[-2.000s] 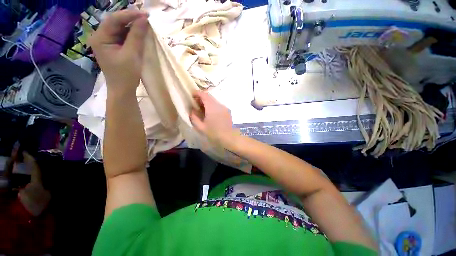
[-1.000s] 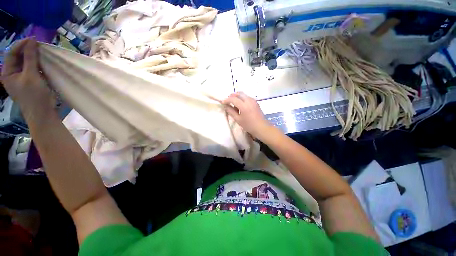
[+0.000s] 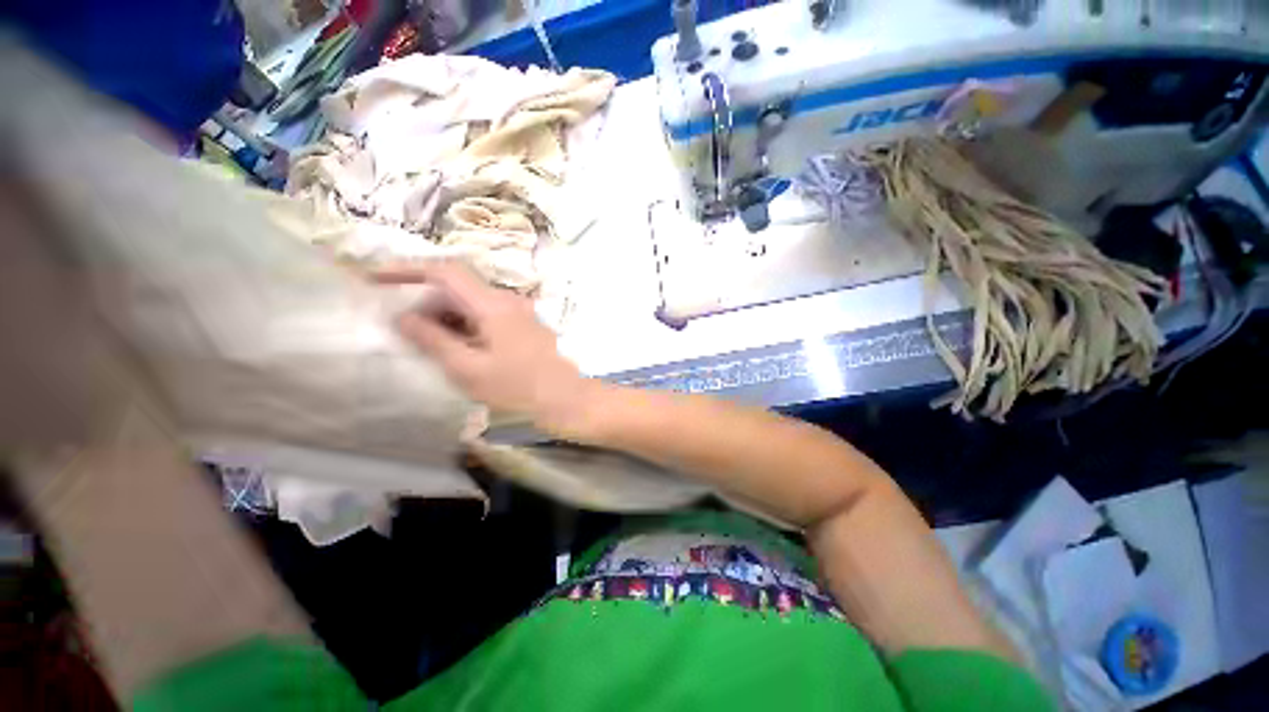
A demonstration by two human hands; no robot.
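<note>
A long beige garment piece is stretched between my hands, left of the machine and in front of me; its left part is blurred. My right hand pinches its upper edge, with the cloth hanging below and trailing toward my body. My left hand is heavily blurred at the left edge of the picture, and its fingers cannot be made out. A heap of cream garment pieces lies on the table behind the held cloth.
The white sewing machine stands right of the heap. Beige strips and a whitish thread bunch hang by its head. Ruler markings run along the table edge. Papers and a blue round tin are at lower right.
My left hand has moved further left to the picture's edge, pulling the cloth along. My right hand has moved left with the cloth, away from the machine. The view has shifted slightly.
</note>
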